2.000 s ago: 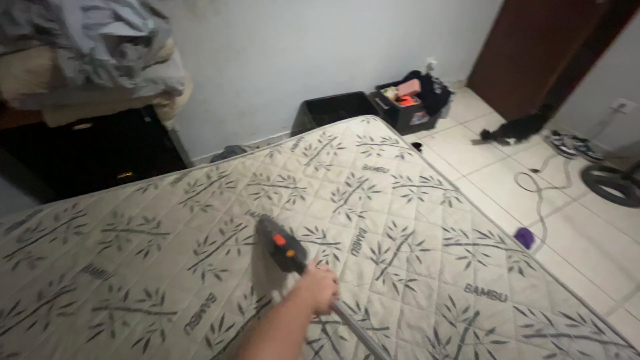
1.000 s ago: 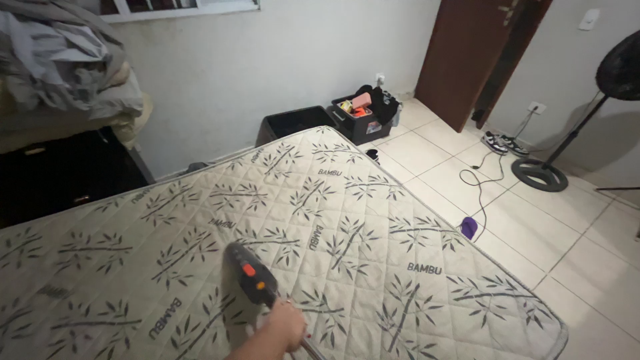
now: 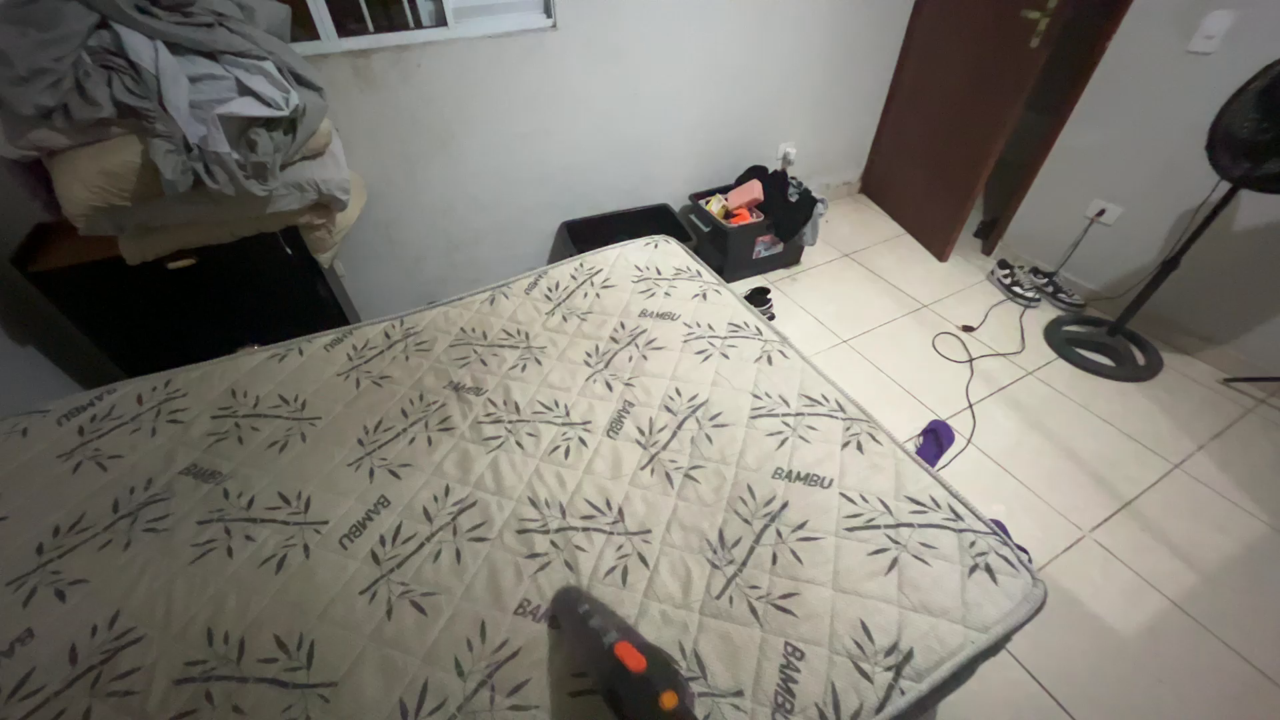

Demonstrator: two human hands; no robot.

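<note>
A dark handheld appliance, whose kind I cannot tell for sure, [image 3: 625,665] with a red-orange and an orange button lies over the quilted mattress [image 3: 590,460] at the bottom middle of the view. Its lower end runs out of the frame, so whatever holds it there is hidden. The mattress is pale with a printed bamboo pattern and lettering. Neither my left hand nor my right hand shows in the present view.
Beyond the mattress stand a black bin [image 3: 625,222] and a dark storage box [image 3: 745,245] with clothes. Bedding [image 3: 190,120] is piled on a dark cabinet [image 3: 210,310]. Right, on the tiles, are a cable [image 3: 970,375], sneakers [image 3: 1018,283], purple flip-flop [image 3: 935,442], fan [image 3: 1105,345] and door [image 3: 960,120].
A hand gripped the appliance's handle in both earlier frames and is now out of view. The appliance has moved toward the near edge of the mattress. The view has swung right.
</note>
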